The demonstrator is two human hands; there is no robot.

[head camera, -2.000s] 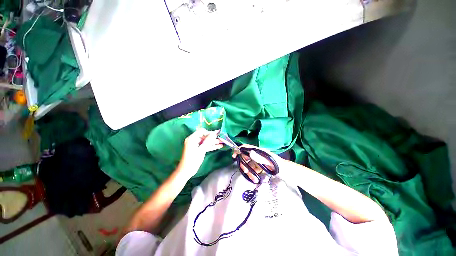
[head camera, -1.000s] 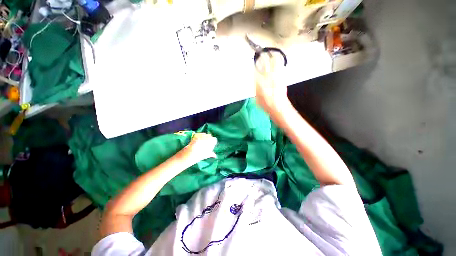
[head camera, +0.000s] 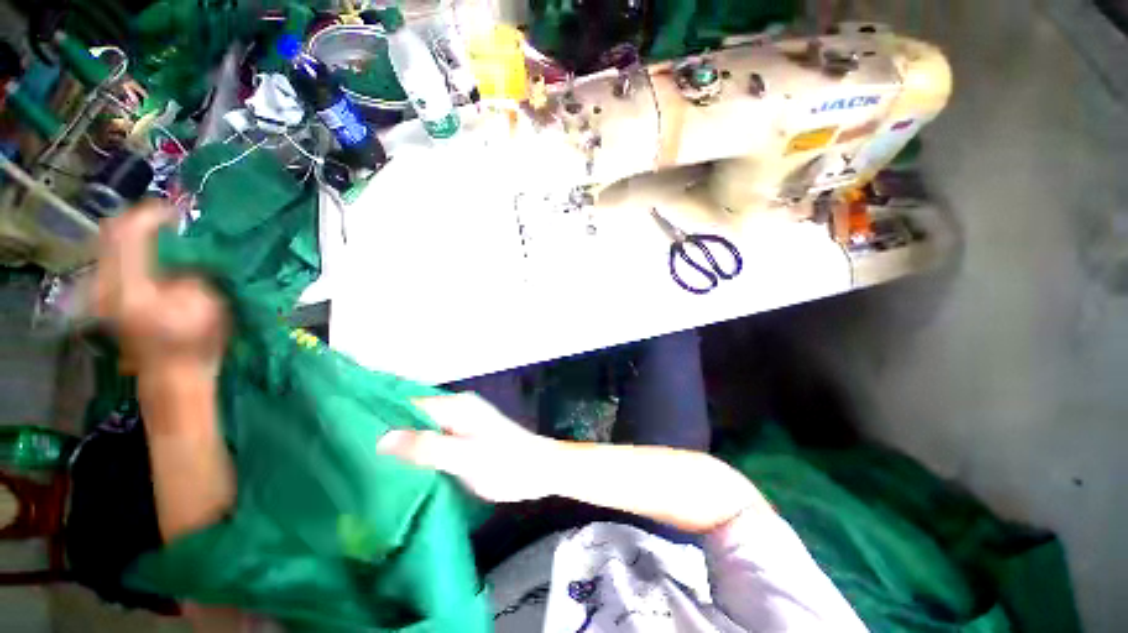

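Note:
A green garment piece [head camera: 334,451] with yellow print hangs between my hands at the left, in front of the white machine table [head camera: 433,291]. My left hand [head camera: 167,303] is raised at the far left, blurred, and grips one end of the cloth. My right hand [head camera: 476,448] holds the cloth's other edge just below the table's front edge. Dark-handled scissors [head camera: 701,260] lie on the table, below the arm of the cream-white sewing machine [head camera: 742,111], blades pointing up and left. The needle area is glared out.
Behind the table stand a dark bottle with a blue cap [head camera: 340,118], a clear bottle [head camera: 421,80] and an orange-yellow bottle [head camera: 499,68]. Folded green pieces [head camera: 247,210] lie on the side table at left. A pile of green cloth [head camera: 866,532] lies at lower right.
The scissors have left my right hand and lie on the table. My right hand has come down to the green piece. My left hand has moved up and left with the cloth, lifting it.

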